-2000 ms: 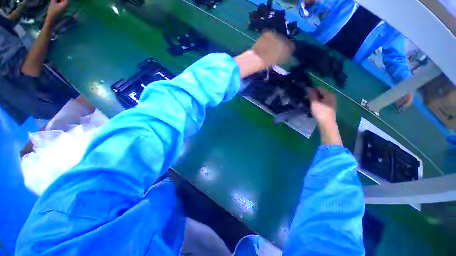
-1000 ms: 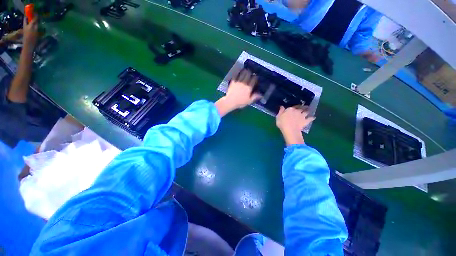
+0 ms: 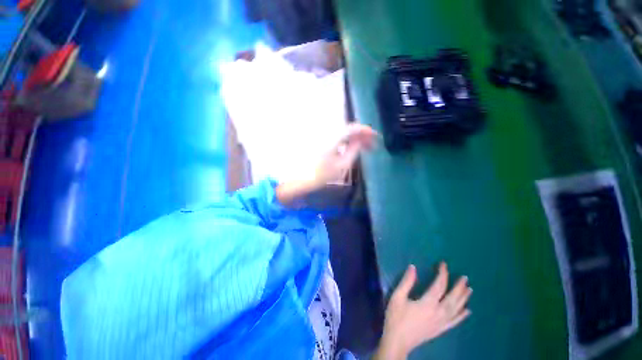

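A black assembled unit [image 3: 598,260] lies on its white foam sheet at the right of the view, away from both hands. My left hand [image 3: 345,155] is blurred, over the edge of the bright white sheets [image 3: 281,112] in a carton beside the bench; whether it touches or holds a sheet cannot be told. My right hand [image 3: 429,309] is open and empty over the green bench, fingers spread. A stack of black frames [image 3: 433,102] with white bracket-shaped marks sits on the bench beyond my left hand.
Loose black parts [image 3: 519,69] lie beyond the stacked frames. The green bench [image 3: 450,211] runs up the right half. The shiny blue floor [image 3: 169,91] is at the left, with a grey-brown box [image 3: 67,95] and red items [image 3: 13,183] at the far left.
The view has swung left. Both hands have left the black unit, which stays on its sheet; my left hand has moved to the white sheets and my right hand is over bare bench.
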